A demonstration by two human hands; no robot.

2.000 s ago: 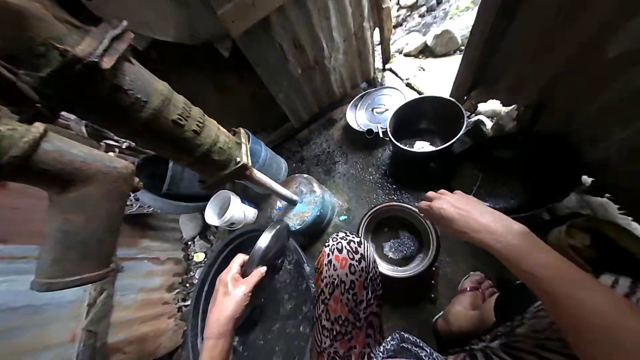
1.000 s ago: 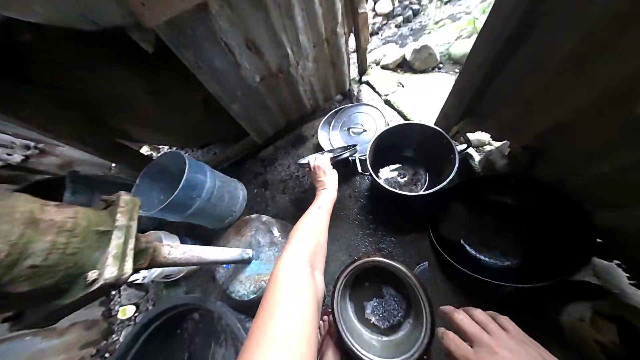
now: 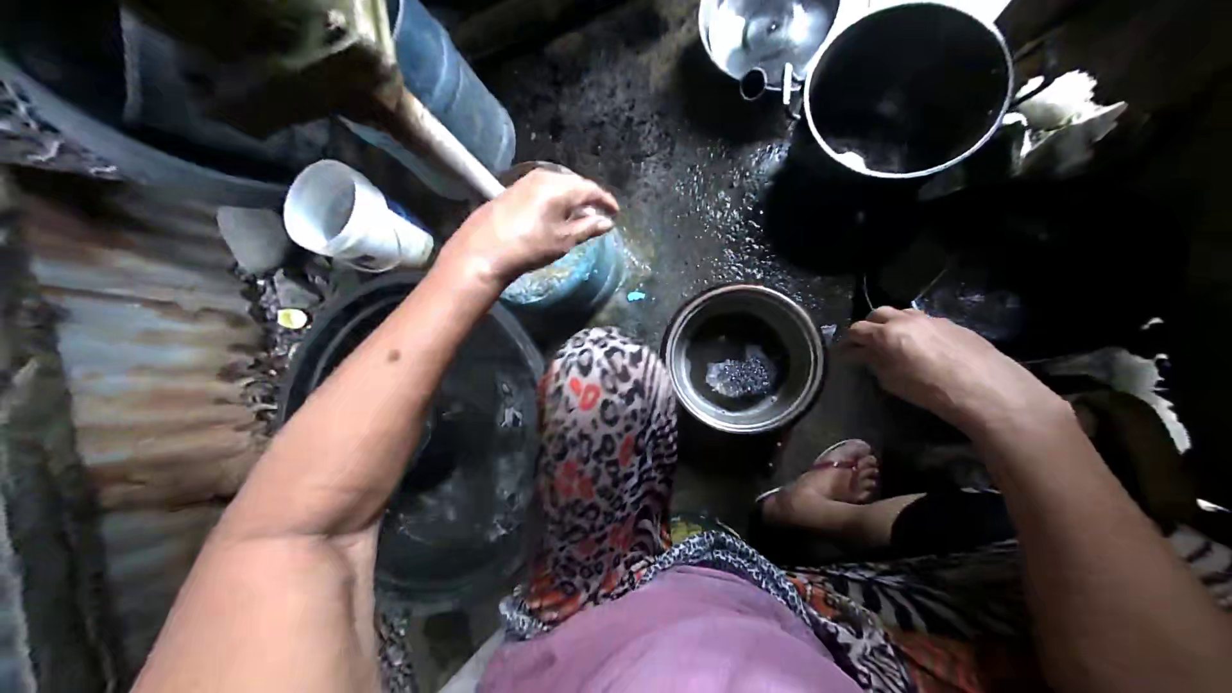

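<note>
My left hand (image 3: 539, 226) hangs with curled fingers over a round, blue-stained container (image 3: 568, 279), beside the end of a metal pipe (image 3: 448, 144). Whether anything small is between its fingers is unclear. Just right of a metal pot (image 3: 679, 371), my right hand (image 3: 914, 361) has its fingers bent down; their tips are too dark to read. In the pot lies a dark, speckled scrubbing pad or clump (image 3: 743, 373). Below my left forearm is a large dark tub (image 3: 525, 385) holding water. A deep pot (image 3: 1006, 87) stands at the upper right beside shiny metal lids (image 3: 765, 34).
A white plastic cup (image 3: 332, 217) lies tipped at the left, below a blue bucket (image 3: 452, 96). Rusty corrugated metal (image 3: 125, 366) lines the left side. My sandalled foot (image 3: 837, 476) rests below the metal pot. Wet dark ground (image 3: 664, 164) spans the middle.
My left hand has let go of the round lid it held near the other lids a second ago and has come back left, over the blue-stained container. The view has shifted.
</note>
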